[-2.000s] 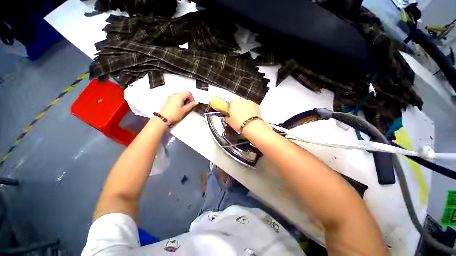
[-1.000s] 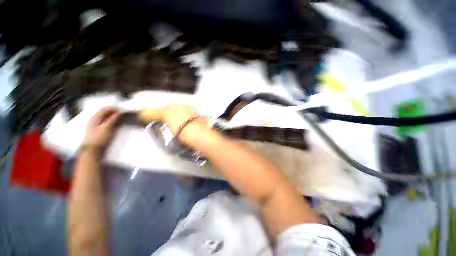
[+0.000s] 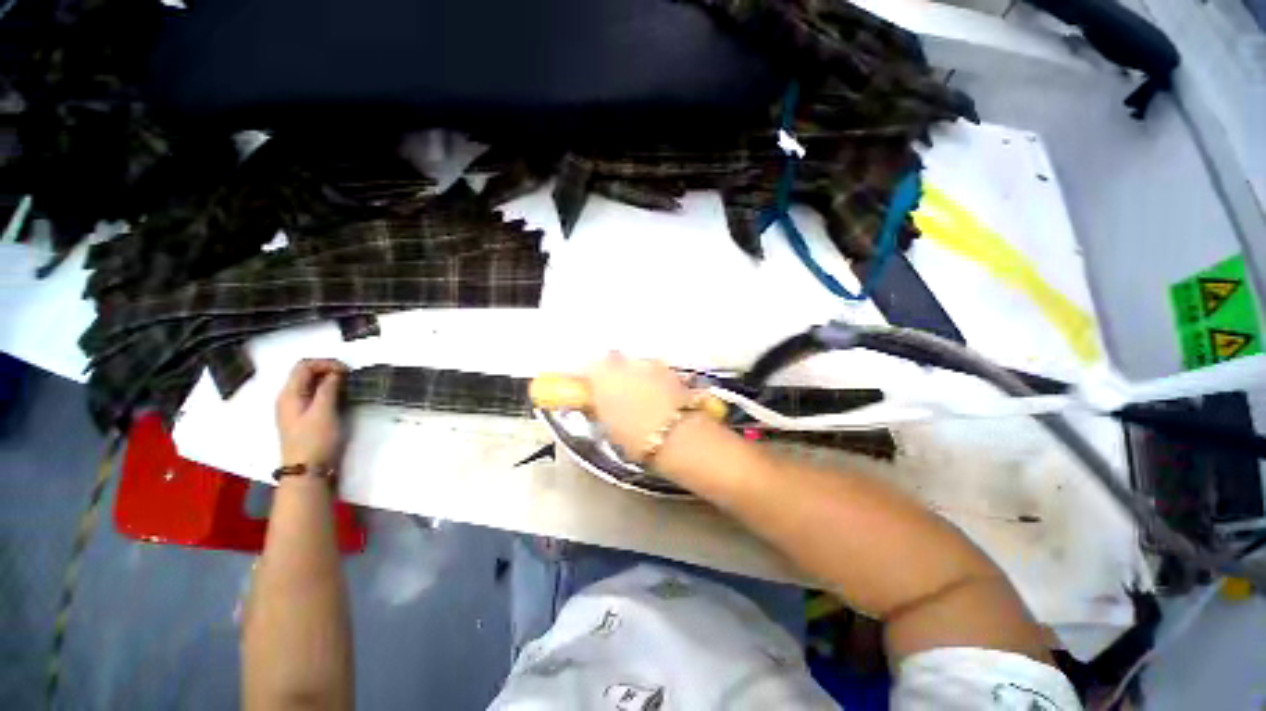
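Observation:
A long narrow dark plaid strip [image 3: 444,392] lies along the white table near its front edge. My left hand [image 3: 311,406] pinches its left end between thumb and fingers. My right hand [image 3: 642,403] grips the tan wooden handle of the silver steam iron [image 3: 600,453], which rests over the strip; its tip points left. The iron and my right hand hide the strip's middle. Dark plaid cloth [image 3: 861,442] shows again to the right of the iron.
A fanned stack of plaid pieces [image 3: 403,261] lies at the left. A long black padded form [image 3: 458,56] spans the far side. A hose [image 3: 958,354] and white cord run right from the iron. A teal cord [image 3: 833,278] lies upper right. A red stool [image 3: 174,486] stands lower left.
The view has swung right. The iron is now farther from my left hand, with more of the strip showing flat between them. My left hand still holds the end, my right the iron.

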